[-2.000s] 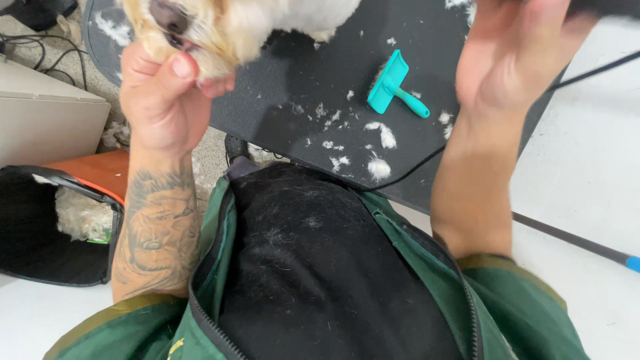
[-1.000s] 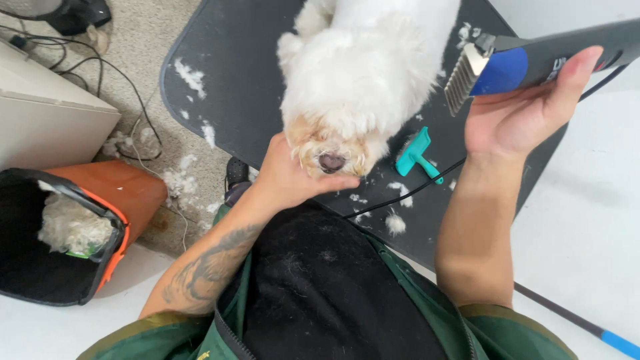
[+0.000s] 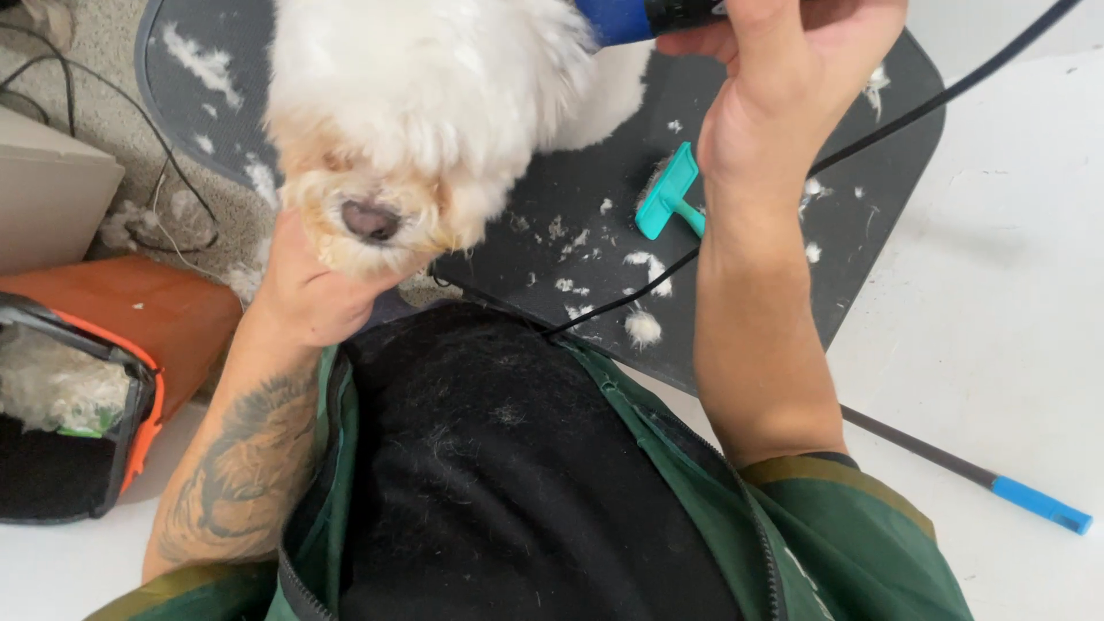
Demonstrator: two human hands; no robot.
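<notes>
A fluffy white dog [image 3: 414, 95] with tan fur round its muzzle stands on a black grooming table [image 3: 595, 198], facing me. My left hand [image 3: 323, 285] cups its chin from below, the fingers partly hidden by fur. At the top right my right hand [image 3: 776, 78] is closed round an electric hair clipper [image 3: 638, 21] with a blue front and black body. The clipper's head lies against the fur at the side of the dog's head; its blade is hidden. A teal slicker brush [image 3: 668, 194] lies on the table beside my right forearm.
Fur tufts [image 3: 642, 328] are scattered over the table. The clipper's black cord [image 3: 931, 103] crosses behind my right forearm. At the left, an orange and black bin [image 3: 164, 319] holding fur lies tipped near a pale box [image 3: 52, 190] and floor cables. A pole with a blue end [image 3: 1039, 504] is at the lower right.
The clipper was held up apart from the dog one second ago and is now against its head. My left hand remains under the chin. The view has shifted.
</notes>
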